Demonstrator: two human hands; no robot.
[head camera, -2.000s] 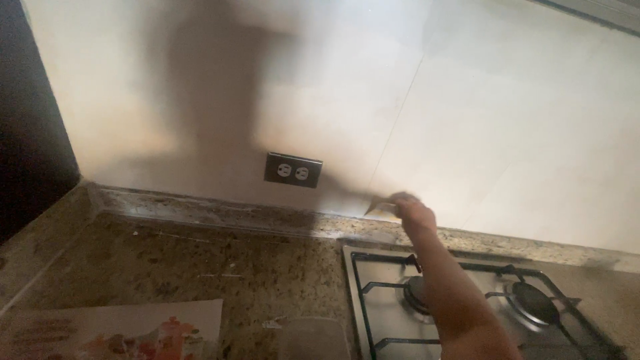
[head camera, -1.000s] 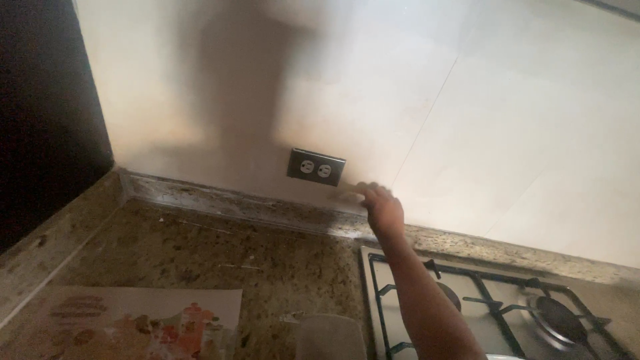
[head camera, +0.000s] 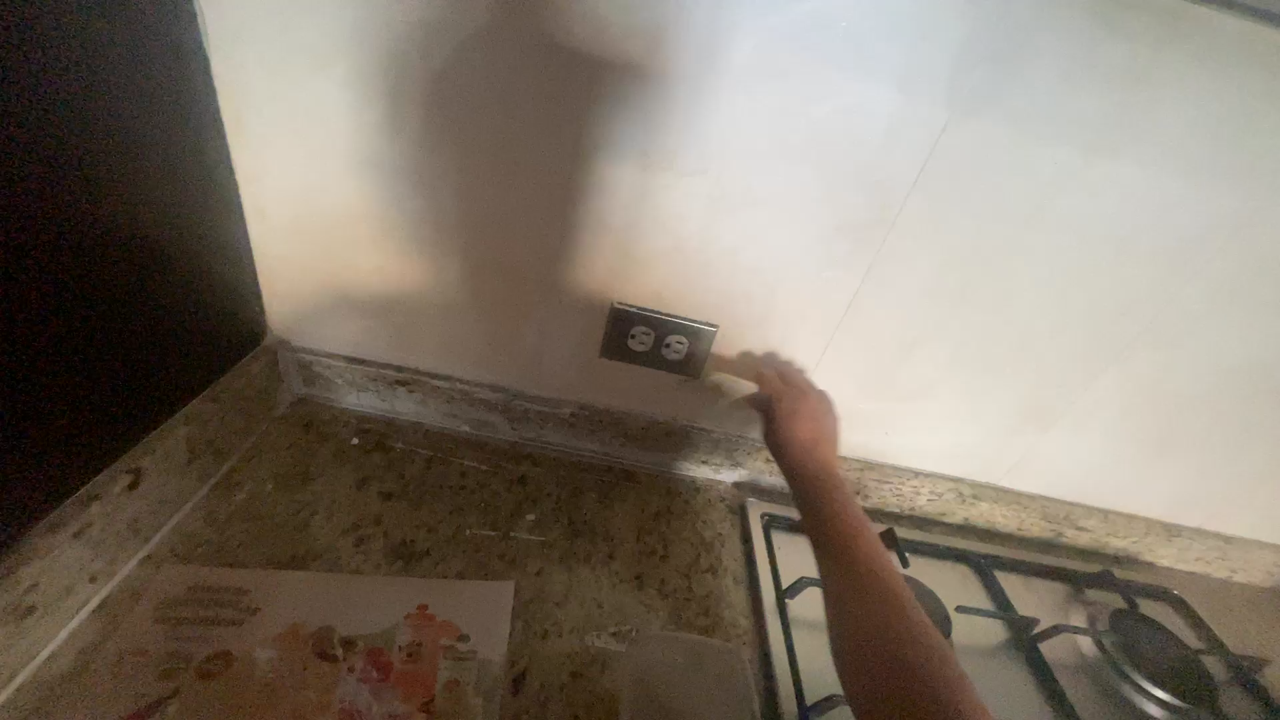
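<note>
My right hand (head camera: 795, 410) reaches up from the lower right over the stove, its fingers closed on a thin, pale, blurred piece (head camera: 735, 375) that may be a cloth or a scraper. That piece is at the lower right edge of the dark plate of a double wall outlet (head camera: 658, 341). Behind it rises the pale wall (head camera: 980, 260), marked by a thin slanting line. Below runs the stone backsplash strip (head camera: 480, 412), whitish along its left part. My left hand is out of view.
A gas stove (head camera: 1040, 660) with black grates fills the lower right. On the speckled stone countertop (head camera: 400, 510) lie a printed placemat (head camera: 480, 610) and a pale translucent item (head camera: 690, 675). A dark panel (head camera: 110, 220) borders the left, and a shadow falls on the wall.
My right hand has moved left along the wall, from above the backsplash right of the outlet to the outlet's edge, still holding the thin piece. The view has shifted somewhat left.
</note>
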